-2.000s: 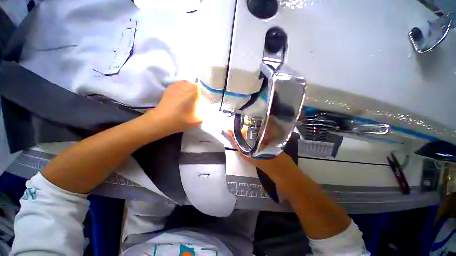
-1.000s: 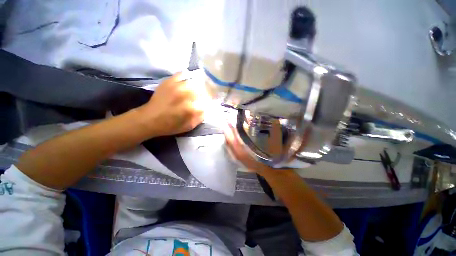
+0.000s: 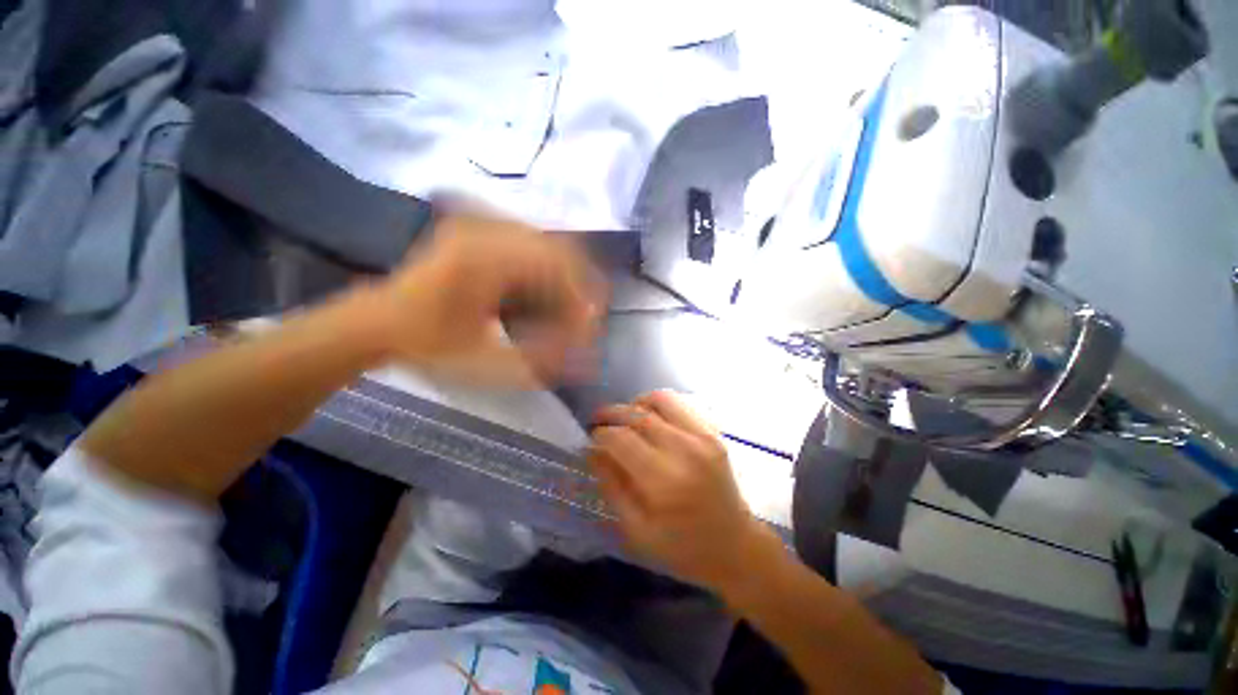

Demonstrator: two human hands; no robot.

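Note:
The light grey garment panel lies at the upper left, with stitched pocket lines. A dark grey panel lies in front of me, left of the needle area. A grey piece with a small black label lies above it, beside the machine head. My left hand is blurred over the dark panel, and its grip cannot be made out. My right hand has curled fingers at the dark panel's near edge, close to the ruler edge. The sewing machine stands at the right; its needle is hard to see.
A curved dark piece and small grey pieces lie right of the needle. Thread snips lie near the right table edge. Folded grey cloth is piled at left. The ruled table edge crosses in front; a blue bin is below.
The view has shifted, so the machine appears farther right. Both hands are now left of the needle area, the right one out from behind the metal guard. The labelled piece has come into view.

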